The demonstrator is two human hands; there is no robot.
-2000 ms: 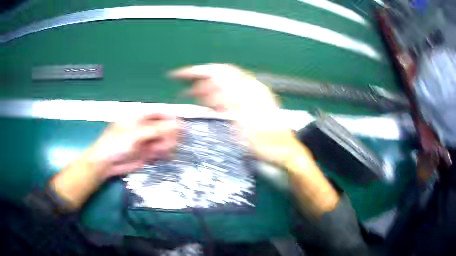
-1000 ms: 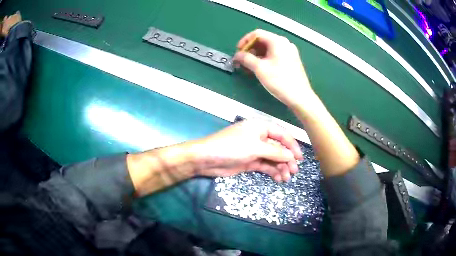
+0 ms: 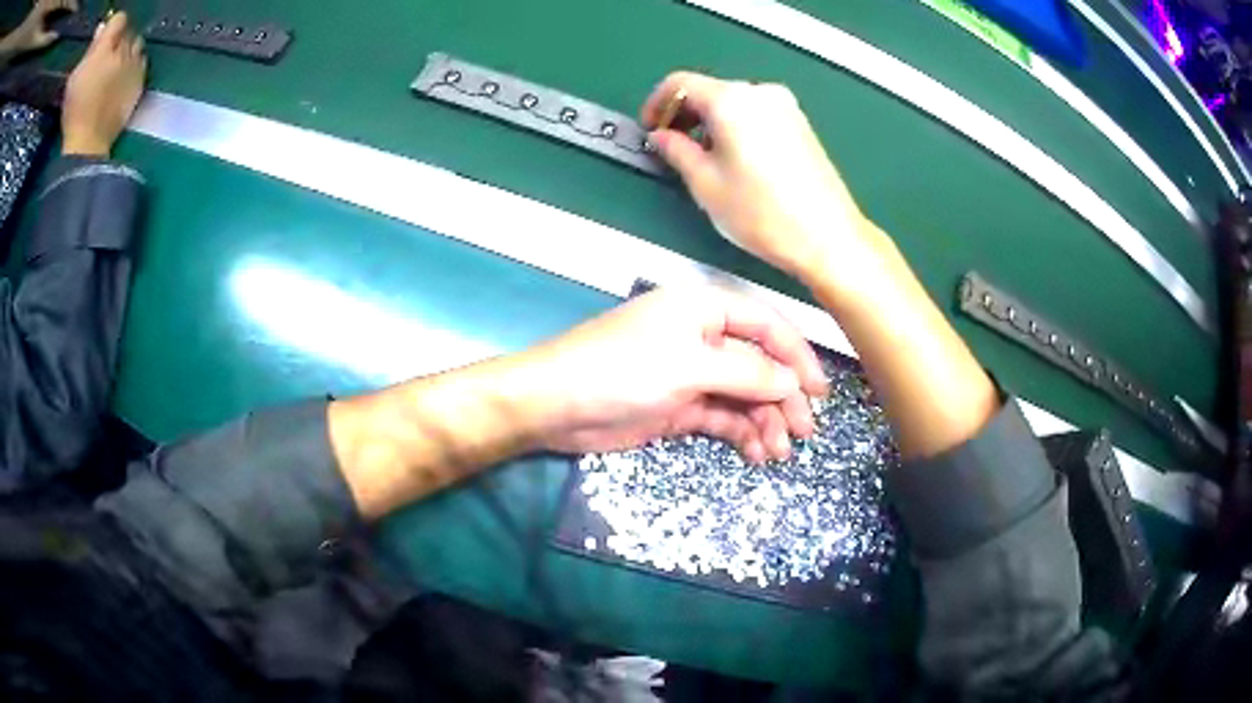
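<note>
A grey fixture strip (image 3: 542, 116) with a row of round seats lies on the green conveyor belt. My right hand (image 3: 755, 165) is at the strip's right end, thumb and fingers pinched on a thin yellow-tan stick, likely tweezers (image 3: 673, 107). Its fingertips hide that end of the strip. My left hand (image 3: 687, 374) is half curled over the black parts tray (image 3: 645, 549), which holds a heap of small shiny metal parts (image 3: 742, 519). Whether the left hand holds parts is hidden by its fingers.
More fixture strips lie on the belt at right (image 3: 1071, 354) and upper left (image 3: 220, 35), where another person's hands (image 3: 103, 83) work. A stack of fixtures (image 3: 1109, 515) stands right of the tray. Metal guide rails (image 3: 412, 199) cross the view. A blue bin (image 3: 1037, 25) is at the top.
The view has swung and sharpened since the first frame. Since the second, my right hand remains at the strip's right end, and the other person's hand has come further into view at upper left.
</note>
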